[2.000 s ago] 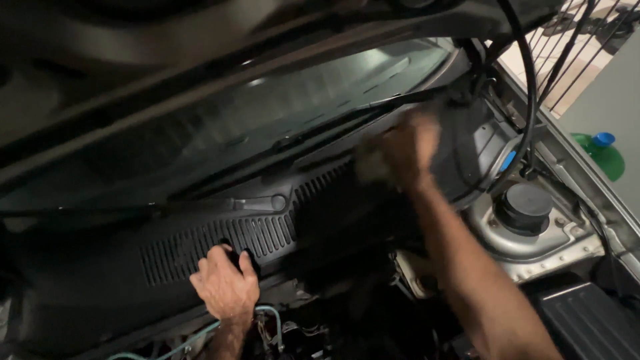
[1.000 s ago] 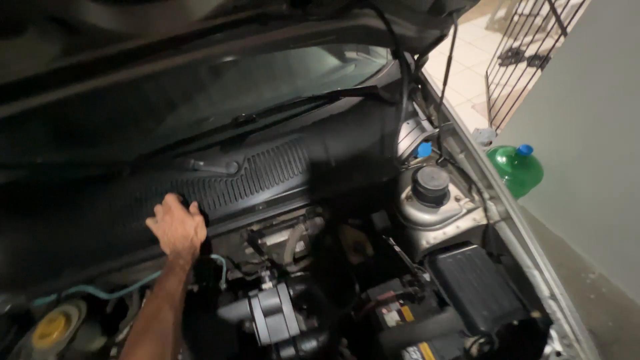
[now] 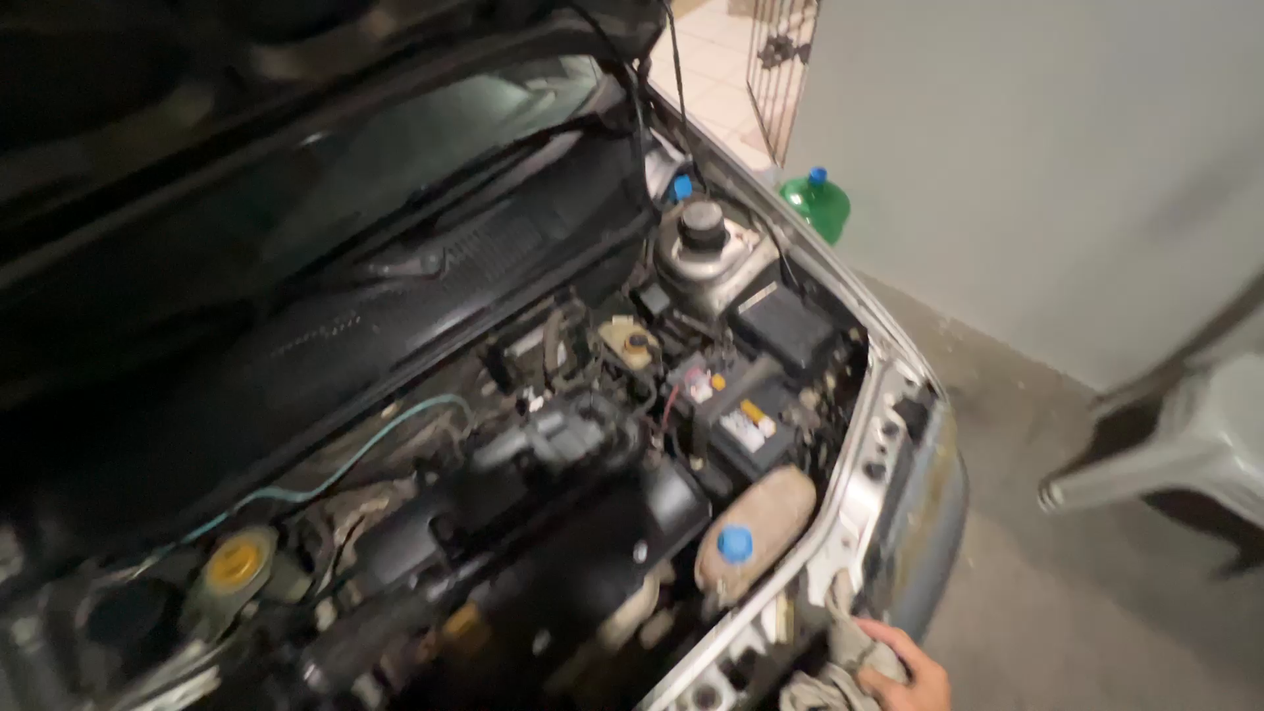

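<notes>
My right hand (image 3: 907, 670) is at the bottom right, over the car's front edge by the headlight (image 3: 933, 523), with its fingers closed on a crumpled grey-beige cloth (image 3: 839, 671). One end of the cloth lies against the metal front panel (image 3: 849, 523). Just up and left of the hand sits a brownish coolant reservoir (image 3: 775, 509) with a blue cap (image 3: 735, 544). My left hand is out of view. The black cowl panel (image 3: 346, 326) with its vent slots runs below the windshield (image 3: 434, 128).
The raised hood (image 3: 247, 59) hangs over the upper left. In the engine bay are a battery (image 3: 746, 430), a black box (image 3: 785, 321) and a yellow cap (image 3: 235, 561). Beyond the fender stand a green bottle (image 3: 818, 207), a wall (image 3: 1037, 178) and a plastic chair (image 3: 1185, 434).
My left hand, on the cowl vents in both earlier frames, has left the view. My right hand, over the cowl two seconds ago, now shows at the front edge. The view has swung right and forward.
</notes>
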